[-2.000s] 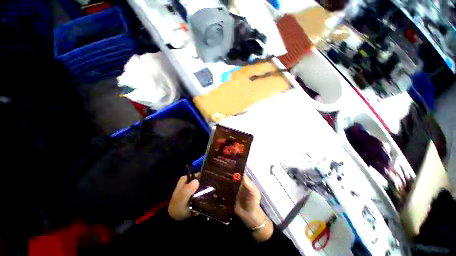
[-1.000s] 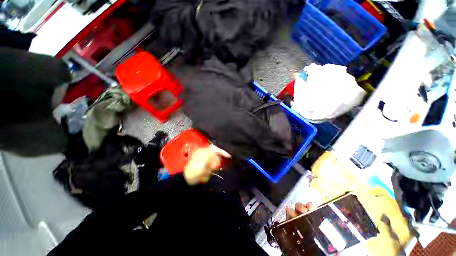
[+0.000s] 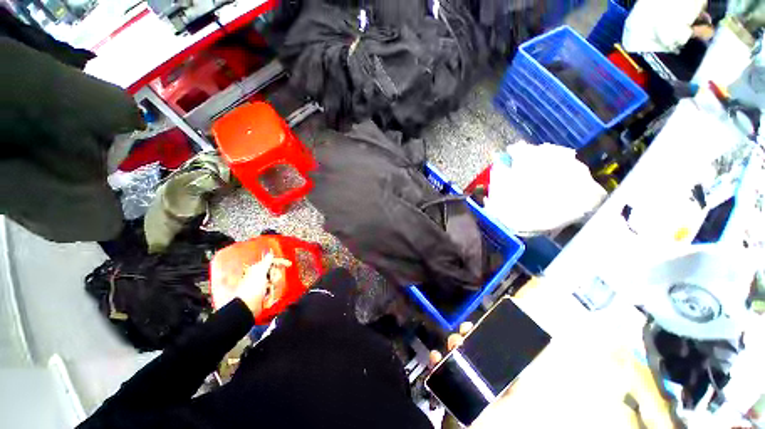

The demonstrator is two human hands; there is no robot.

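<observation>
My left hand point(image 3: 267, 281) is over the seat of the nearer red-orange plastic stool point(image 3: 226, 268), with its fingers at the seat; the exact grip is washed out. My right hand point(image 3: 449, 342) holds a smartphone point(image 3: 506, 335) at the lower right. The phone's screen is dark with a bright streak across it, and only some fingertips show beside it. My black left sleeve runs from the bottom up to the stool.
A second red stool point(image 3: 252, 138) stands behind. Dark cloth point(image 3: 369, 197) lies over a blue crate point(image 3: 506, 266). Another blue crate point(image 3: 570, 92), a white-covered stool point(image 3: 541, 188) and a white table point(image 3: 663, 176) are right. Dark heaps point(image 3: 159, 285) and a person's dark clothing point(image 3: 59, 142) are left.
My left hand has left the phone and reached the nearer stool, which has shifted left and closer to me. My right hand keeps the phone, whose screen has darkened. The view has swung left.
</observation>
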